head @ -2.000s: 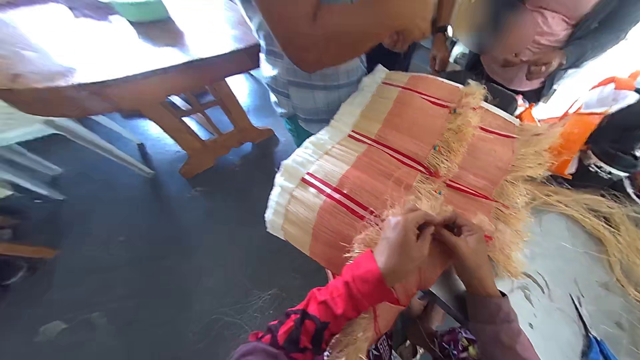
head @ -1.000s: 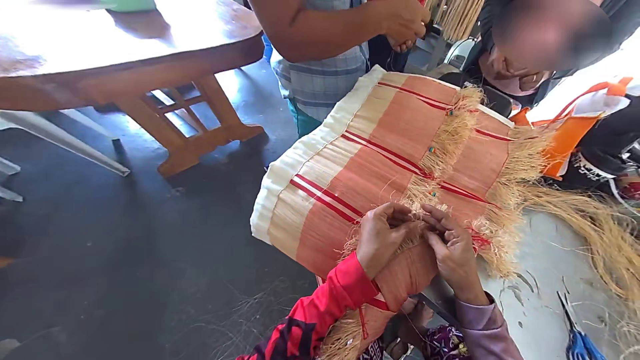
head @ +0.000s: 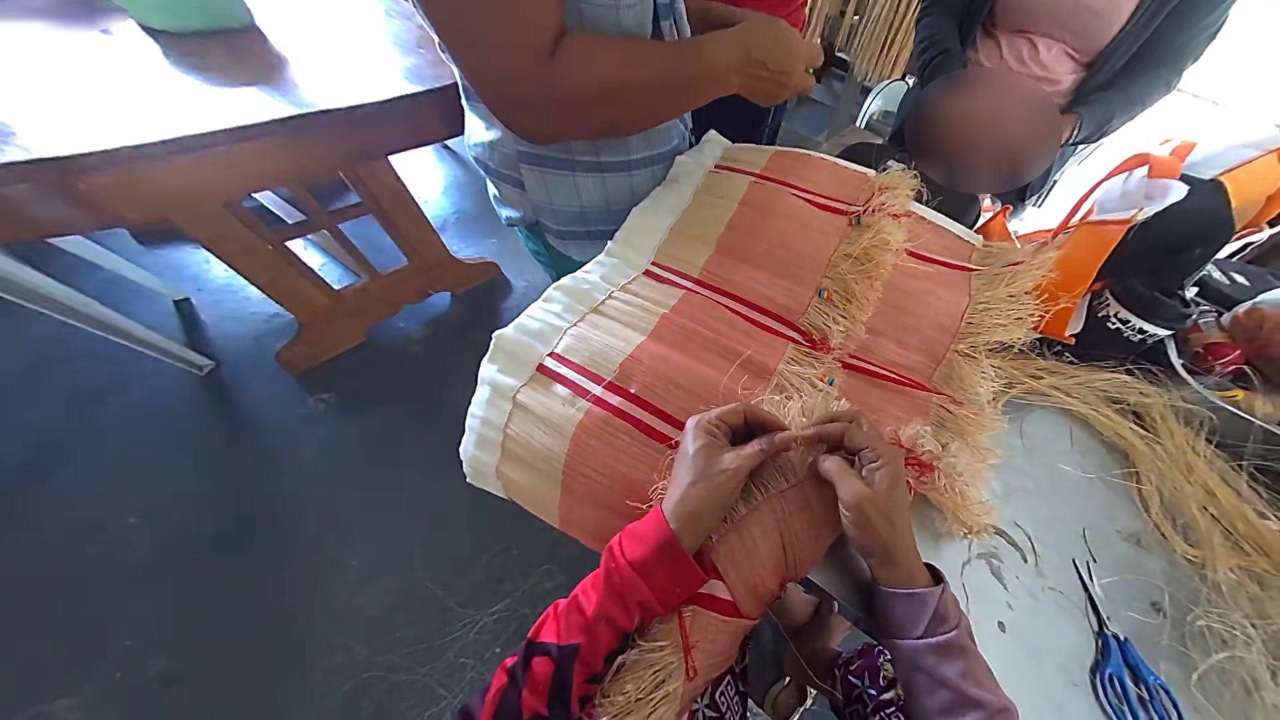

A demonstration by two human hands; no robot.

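Note:
A woven fiber textile (head: 730, 330) in salmon and tan with red stripes, a white cloth edge and a raffia-like fringe (head: 850, 280) spreads across the middle of the head view. My left hand (head: 722, 465), at the end of a red sleeve, pinches fringe strands at the textile's near end. My right hand (head: 868, 490), in a mauve sleeve, pinches strands right beside it, and the fingertips of both hands meet. The exact strand between them is too fine to make out. Small colored beads show along the fringe.
Blue-handled scissors (head: 1125, 670) and loose fibers (head: 1150, 460) lie on a pale surface (head: 1050, 600) at right. Orange-and-white bags (head: 1090, 250) stand beyond. A wooden table (head: 330, 125) is at upper left. One person (head: 590, 120) stands behind the textile; another (head: 1060, 60) is at upper right.
My hands stay together at the fringe with small finger movements. The standing person's hands have shifted at the top.

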